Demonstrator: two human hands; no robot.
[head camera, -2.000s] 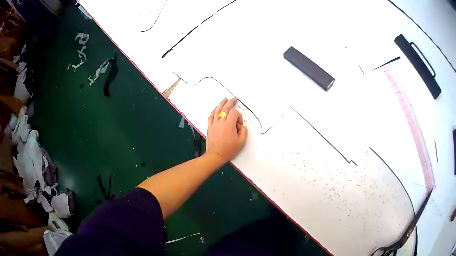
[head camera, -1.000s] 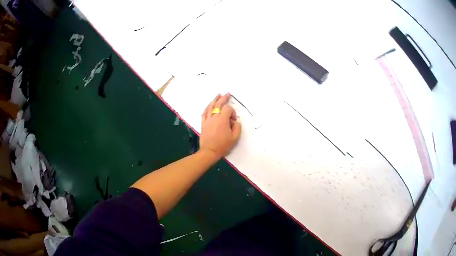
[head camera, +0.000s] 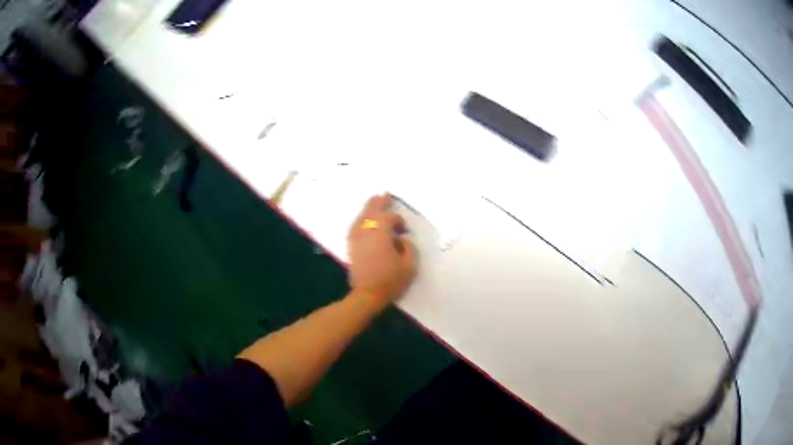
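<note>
My left hand rests palm down near the table's red edge, its fingers bent, with a yellow ring on one finger. The picture is blurred and I cannot tell whether it holds anything. Its fingertips touch the dark cut edge of the white paper pattern. The long dark shears lie at the lower right with no hand on them, blades towards the pinkish ruler. My right hand is not in view.
A dark bar weight lies on the paper. A handled black weight lies beyond the ruler. A dark folded piece is at the upper left. The green floor has scraps and a white offcut pile.
The view has shifted, bringing the dark folded piece into the upper left. My left hand stays near the same cut edge. The shears, ruler and weights have not visibly moved on the table.
</note>
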